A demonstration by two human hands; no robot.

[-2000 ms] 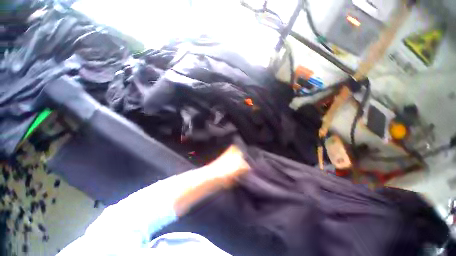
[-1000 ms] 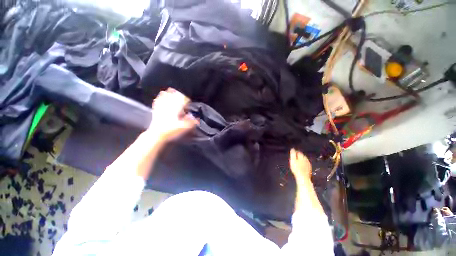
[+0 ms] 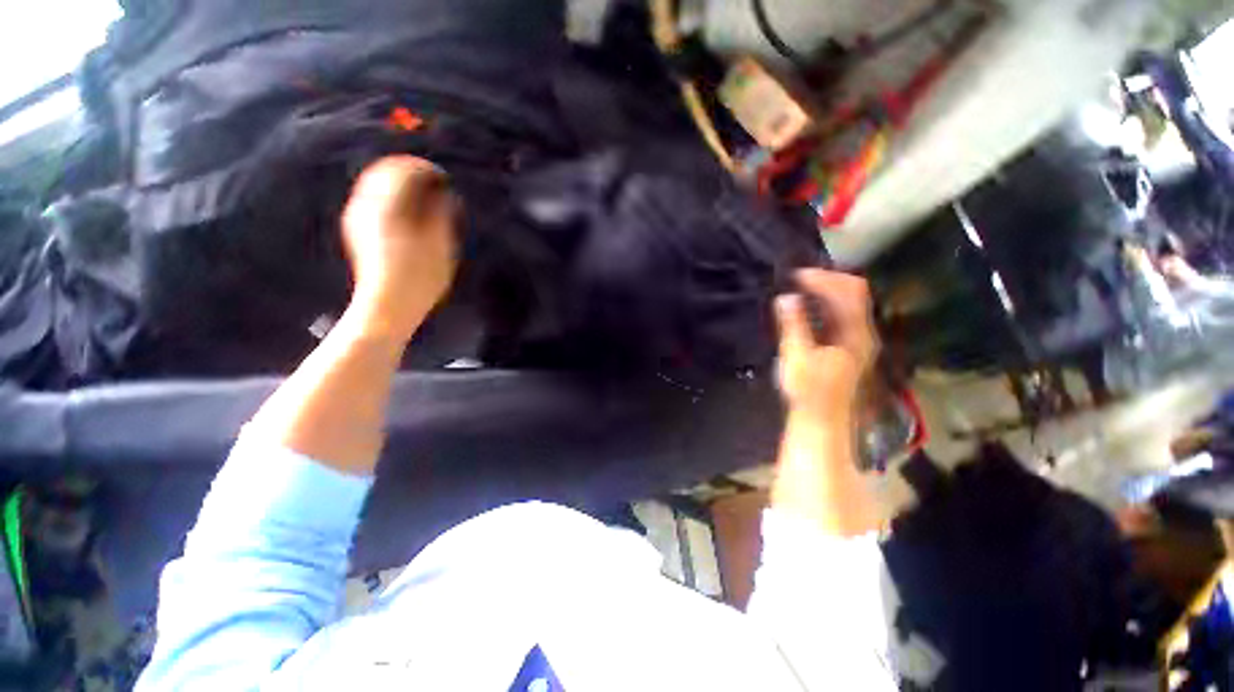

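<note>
A dark garment point(image 3: 623, 257) is spread and bunched between my hands. My left hand point(image 3: 402, 237) is curled on its left part, near a small bright orange label point(image 3: 406, 119), with dark cloth at the fingers; it is blurred. My right hand point(image 3: 826, 338) has its fingers closed around the garment's right end. A long grey-black padded bar point(image 3: 176, 416) lies along the near side, below the cloth.
Crumpled dark cloth point(image 3: 68, 284) lies on the left. Tan cord point(image 3: 704, 122), a pale tag point(image 3: 765, 104) and red strap point(image 3: 853, 189) are by the wall ledge. A black heap point(image 3: 1008, 581) is at lower right.
The view has turned and shifted right. My left hand has moved onto the cloth beyond the bar. My right hand has closed on the garment's right end, and the cloth is spread wider.
</note>
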